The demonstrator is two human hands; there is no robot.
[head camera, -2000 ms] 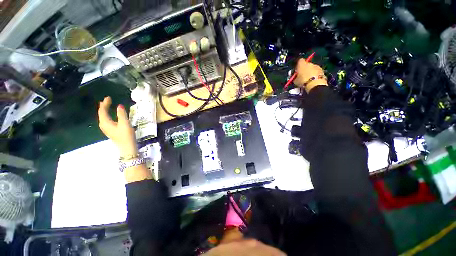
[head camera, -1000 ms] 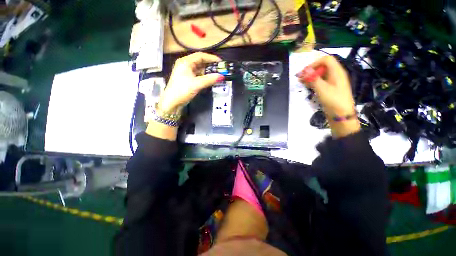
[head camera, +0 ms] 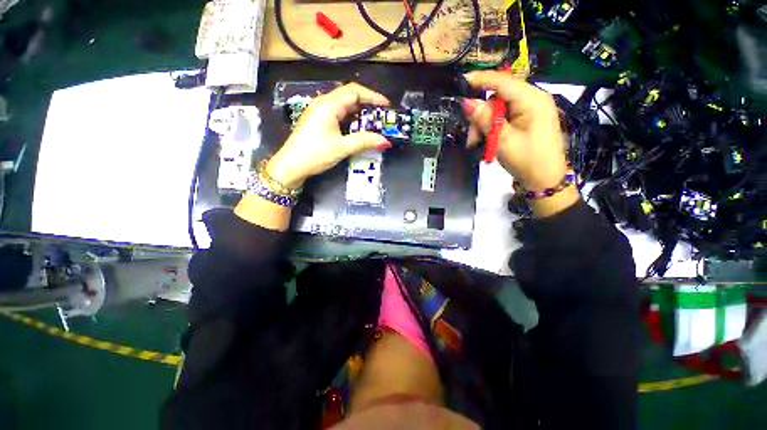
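Observation:
My left hand (head camera: 332,134) holds a small circuit board (head camera: 385,123) with blue, yellow and white parts above the black test fixture (head camera: 324,220). A green contact board (head camera: 429,126) is set in the fixture just right of the held board. My right hand (head camera: 523,130) grips the red test probe (head camera: 495,130) at the fixture's far right corner, its fingertips close together. What else those fingertips pinch cannot be told. The white universal outlet (head camera: 365,178) lies mid-panel below the held board.
A tangle of boards and black cords (head camera: 652,151) fills the right. Behind the fixture, a wooden board (head camera: 303,38) bears cables and a red clip (head camera: 328,25). A white power strip (head camera: 231,42) stands back left. White sheets (head camera: 118,168) lie on both sides.
The right hand has moved left to the fixture's far right corner. The left hand still holds the board near the contact board. The black cord over the panel has left the fixture's middle.

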